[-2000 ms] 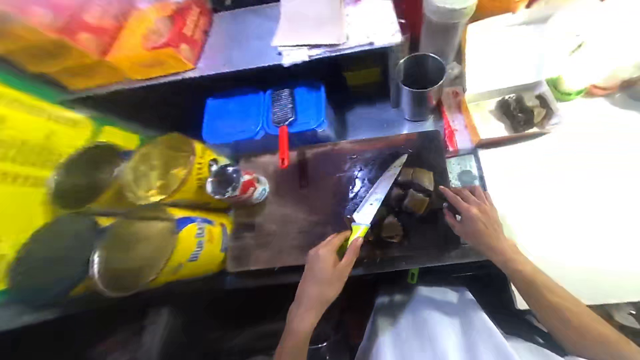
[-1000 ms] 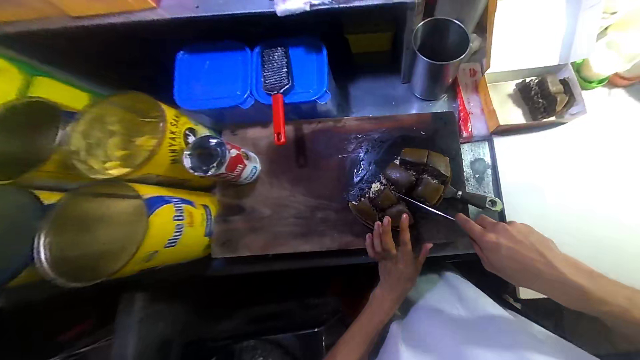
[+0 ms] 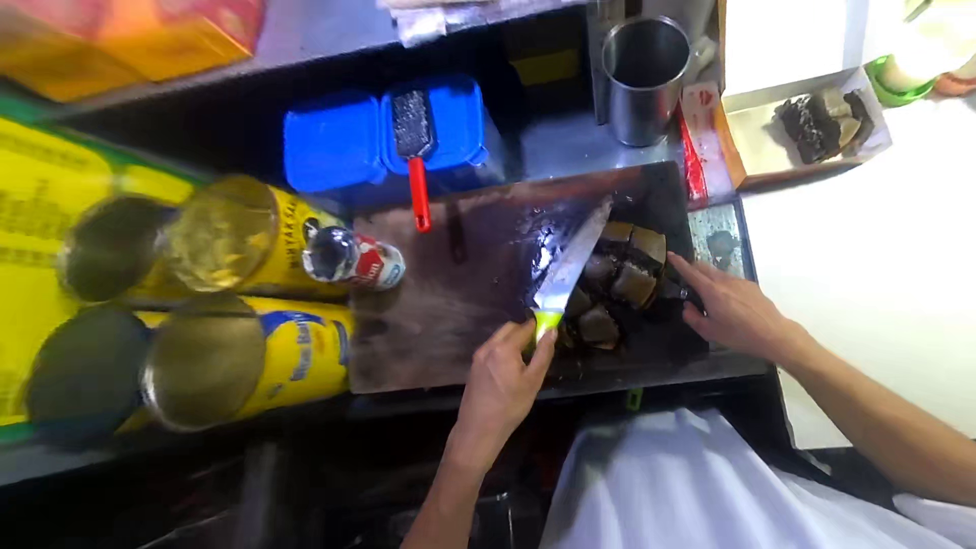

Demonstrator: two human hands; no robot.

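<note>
My left hand [image 3: 507,374] grips the green handle of a kitchen knife [image 3: 572,263], its blade pointing up and to the right over a dark cutting board [image 3: 435,313]. Just right of the blade lie cut pieces of a thick, dark-filled pancake or cake [image 3: 634,282]. My right hand [image 3: 736,309] is at the right side of these pieces, fingers apart, its fingertips close to or touching them. Something small and metallic shows by its thumb, mostly hidden. An open white box [image 3: 804,164] at the upper right holds more dark-filled pieces.
Yellow tins [image 3: 305,358] stand at the left. Beside them an opened milk can [image 3: 366,263] sits on the board's edge. A grater with a red handle [image 3: 419,194] rests on blue-lidded containers [image 3: 335,141]. Behind the board stands a metal cup [image 3: 644,84]. A white surface [image 3: 862,305] lies right.
One second ago the knife was on the right, by my right hand, with my left hand on the pieces. Now my left hand holds the knife, and my right hand is beside the pieces.
</note>
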